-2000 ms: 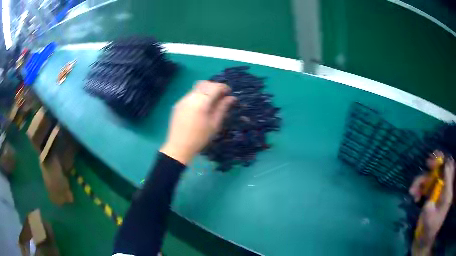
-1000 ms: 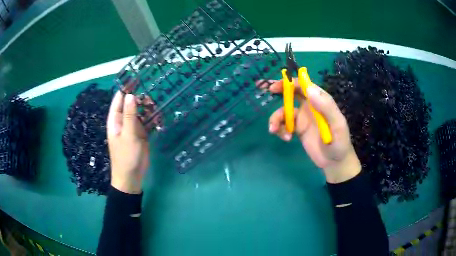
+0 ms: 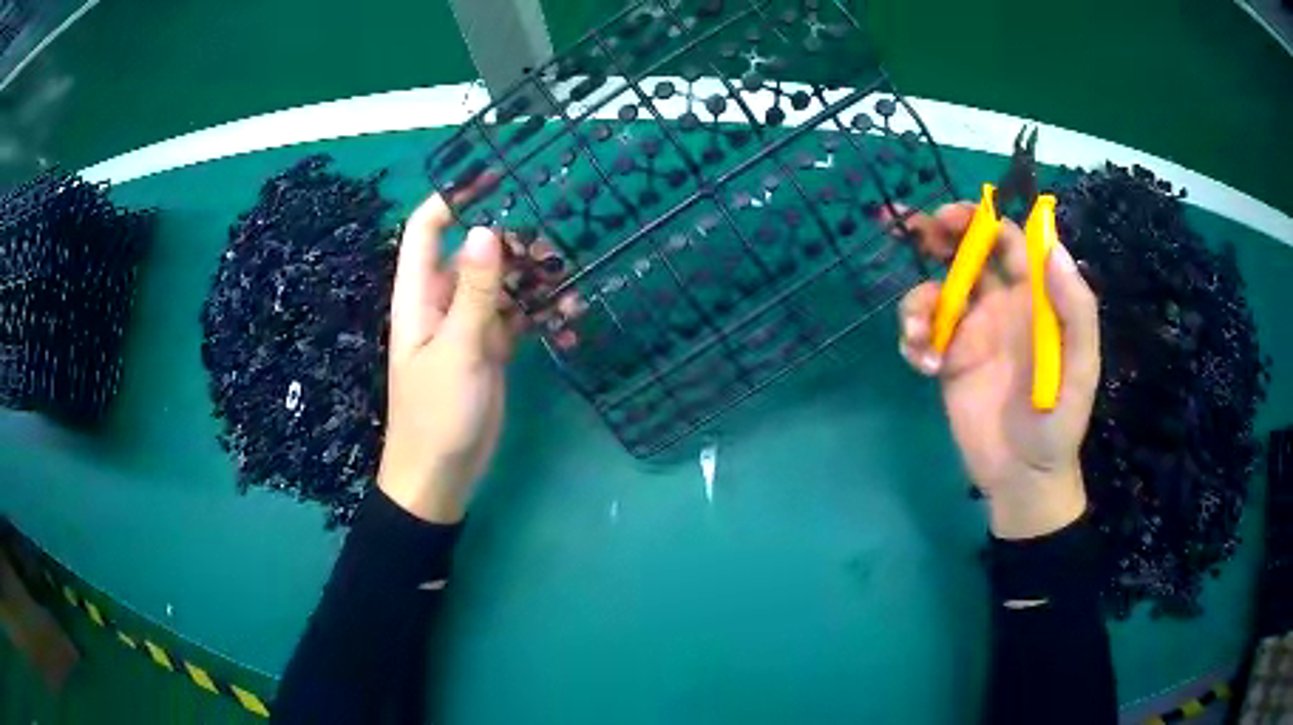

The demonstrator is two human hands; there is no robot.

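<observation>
A black sprue frame (image 3: 709,213) with rows of small round parts is held up, tilted, over the middle of the green bench. My left hand (image 3: 461,333) grips its left edge, thumb on top and fingers partly hidden behind the bars. My right hand (image 3: 1007,354) holds the yellow-handled side cutters (image 3: 1045,305), handles spread and dark jaws pointing up and away. Fingertips of my right hand are at the frame's right edge; whether they grip it is unclear.
The left heap of cut parts (image 3: 298,340) lies beside my left hand, the right heap (image 3: 1170,397) beyond my right hand. The left stack of sprue frames (image 3: 64,298) stands at far left. A dark lattice block (image 3: 1280,524) is cut off at far right.
The view has swung from the bench's left side to the middle. My left hand, earlier over the left heap, now holds the frame. Since a second ago, both hands and the frame have shifted right in view.
</observation>
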